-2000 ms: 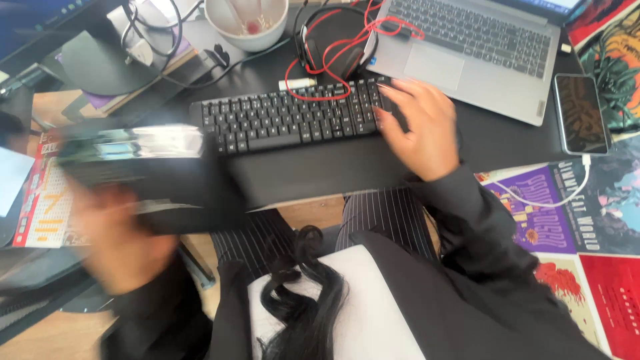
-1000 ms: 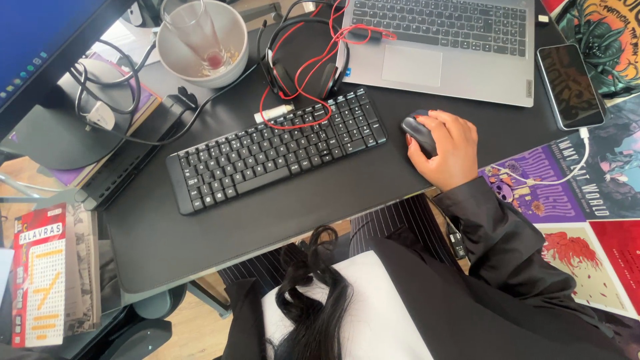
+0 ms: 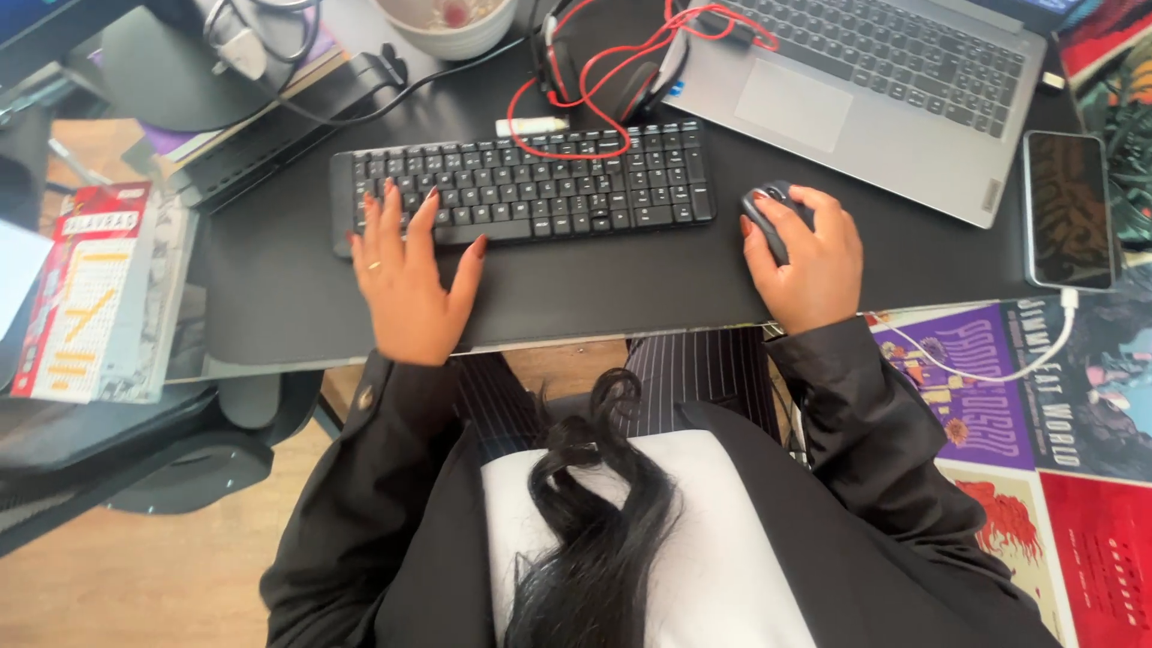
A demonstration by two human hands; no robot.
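Observation:
My left hand (image 3: 412, 283) lies over the left end of a black computer keyboard (image 3: 540, 184), its fingers spread on the keys, a ring on one finger. To the right, my right hand (image 3: 804, 256) is wrapped over a dark computer mouse (image 3: 767, 225) on the black desk. A headset (image 3: 594, 67) with a red cable rests behind the keyboard, beside a small white stick-like object (image 3: 531, 126). The cable loops over the keyboard's top edge.
An open grey laptop (image 3: 796, 103) stands at the back right, a smartphone (image 3: 1068, 211) on a white cable beside it. Behind are a bowl (image 3: 450, 27) and a monitor stand (image 3: 171, 67). A puzzle magazine (image 3: 85, 288) lies left, posters (image 3: 1089, 396) right.
Two seconds ago my left hand held a dark, blurred object at the left; a second ago that hand was out of view. Now it is on the keyboard. The keyboard has been straightened from its tilt.

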